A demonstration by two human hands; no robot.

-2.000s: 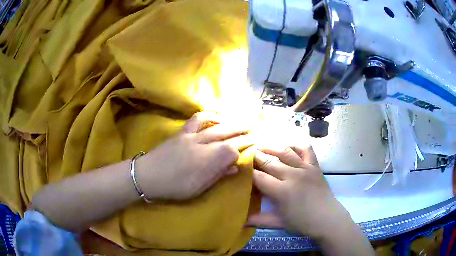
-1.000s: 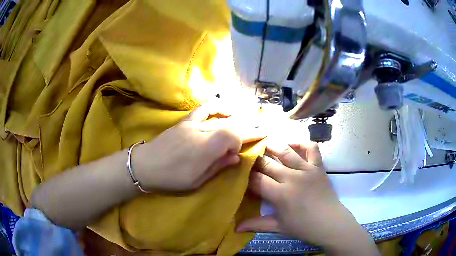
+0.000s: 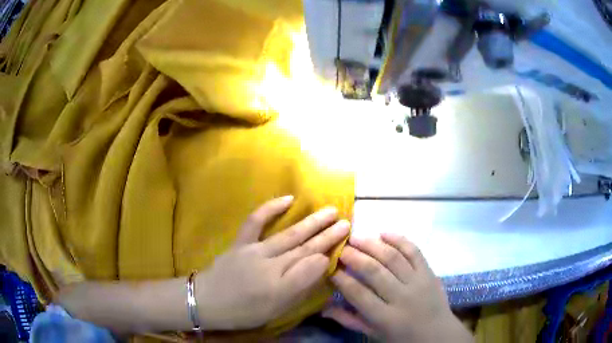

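A large mustard-yellow cloth panel (image 3: 221, 181) lies in soft folds left of and in front of the needle area. My left hand (image 3: 285, 268), with a bracelet at the wrist, lies flat on the panel with fingers apart, near its right edge. My right hand (image 3: 389, 288) is at that edge near the table's front, its fingertips on the cloth border; the thumb side is partly hidden. The white sewing machine head (image 3: 355, 40) stands beyond. Lamp glare hides the needle and presser foot.
The pale metal bed plate (image 3: 463, 161) has a dark joint line. A dark round attachment (image 3: 421, 110) sits right of the needle area. White strips (image 3: 547, 154) hang at the right. A measuring tape (image 3: 530, 271) follows the front edge. A blue basket (image 3: 19, 301) shows lower left.
Both hands have moved down towards the table's front edge. My left hand's fingers have spread flat on the cloth. The cloth edge now lies straighter, and the machine appears higher in view.
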